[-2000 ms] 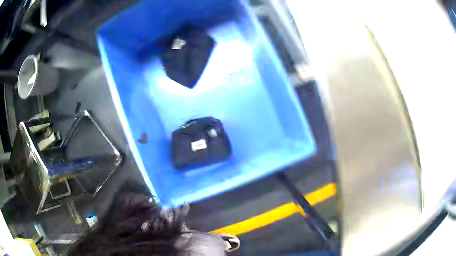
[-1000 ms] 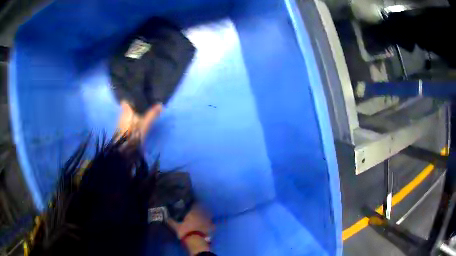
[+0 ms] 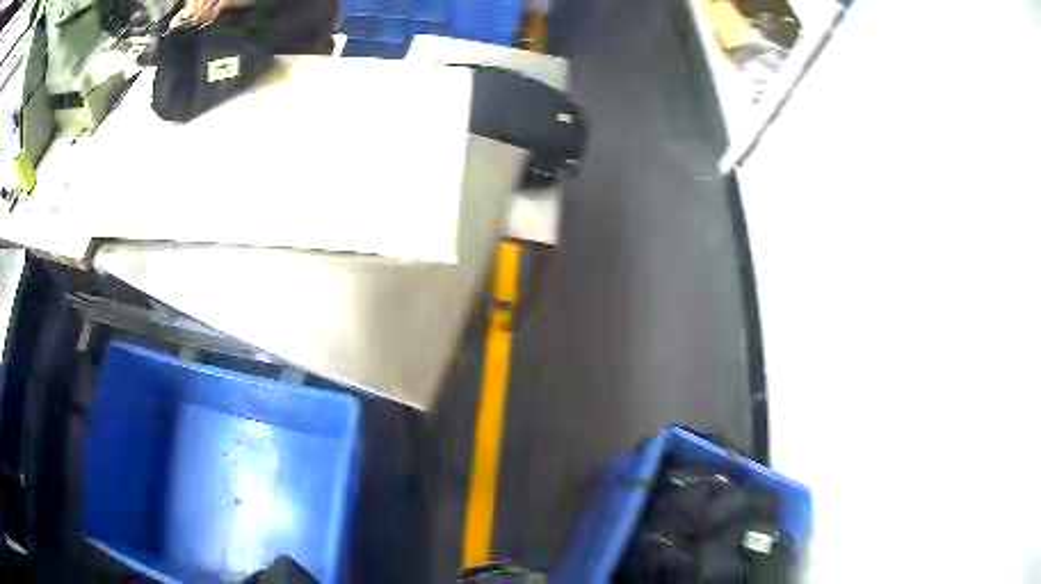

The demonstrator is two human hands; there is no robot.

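A blue bin stands at the lower left, and its visible floor shows bare and bright. A dark shape juts in at its bottom edge, possibly a corner of a black bag; it is cut off by the picture edge. A second blue bin at the lower right holds black bags, one with a small white label. Neither of my hands is in view. What they hold cannot be seen.
A white table bears a black bag with a white label, near another person's hand. A dark rounded item lies at the table's right end. A yellow line marks the dark floor. A large white surface fills the right.
The view has swung from close over the blue tub to the table, aisle and two bins. My hands, seen at two black bags one second ago, have left the picture.
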